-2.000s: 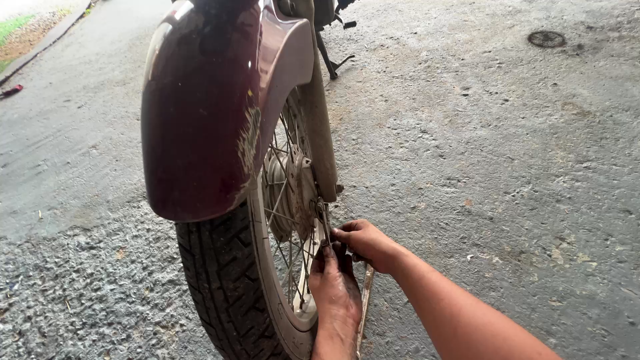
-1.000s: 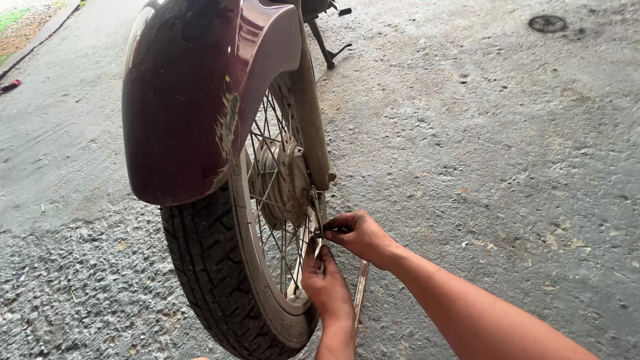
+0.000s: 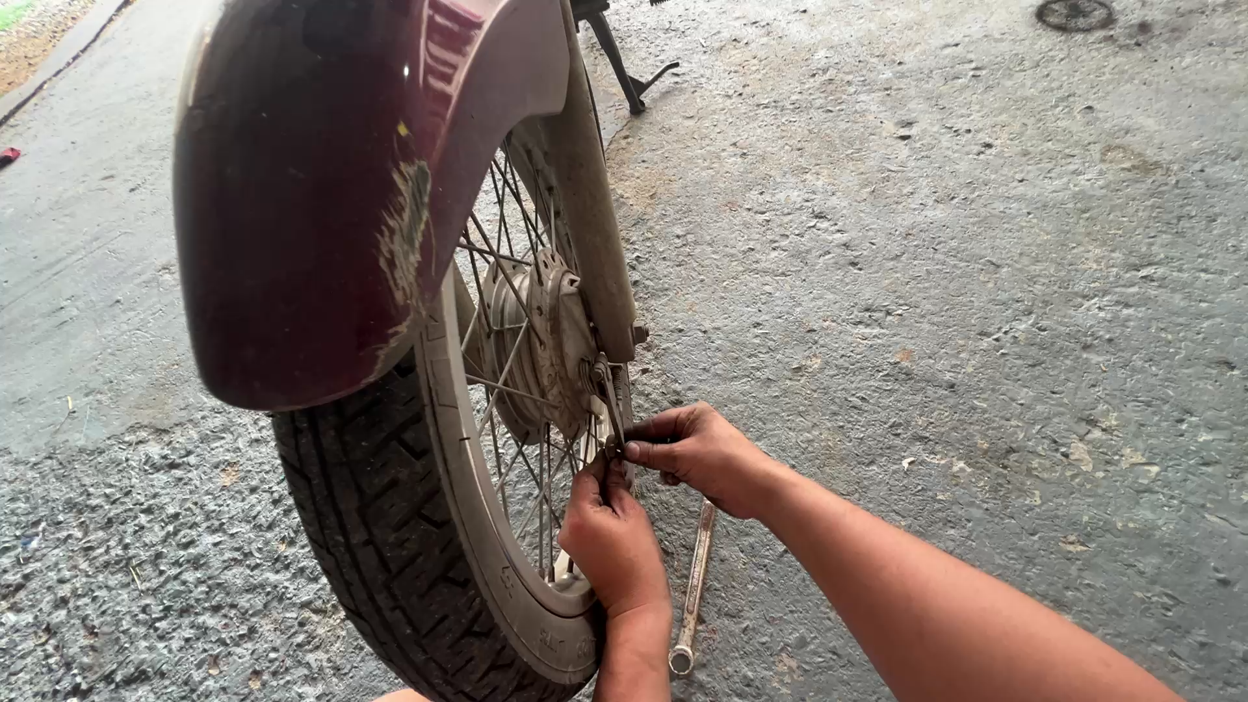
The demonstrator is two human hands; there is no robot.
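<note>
A motorcycle's front wheel [image 3: 458,526] stands beneath a scratched maroon fender [image 3: 302,214]. Its drum brake hub [image 3: 546,351] lies behind the spokes, beside the fork leg [image 3: 595,214]. Just below the hub, my right hand [image 3: 702,453] pinches a thin metal part [image 3: 614,405] at the brake lever, thumb and forefinger darkened with grime. My left hand [image 3: 614,536] meets it from below, its fingertips closed at the lower end of the same part. What exactly lies between the fingertips is partly hidden.
A combination wrench [image 3: 692,595] lies on the rough concrete floor [image 3: 926,292] right of the wheel, partly behind my right hand. The motorcycle's stand [image 3: 624,68] is at the top. A round spoked object [image 3: 1074,14] lies at the upper right, and a small red item [image 3: 8,156] at the far left.
My hands stay together below the hub, with small shifts of the fingers. The wrench's ring end on the floor has come into view. The view has moved slightly.
</note>
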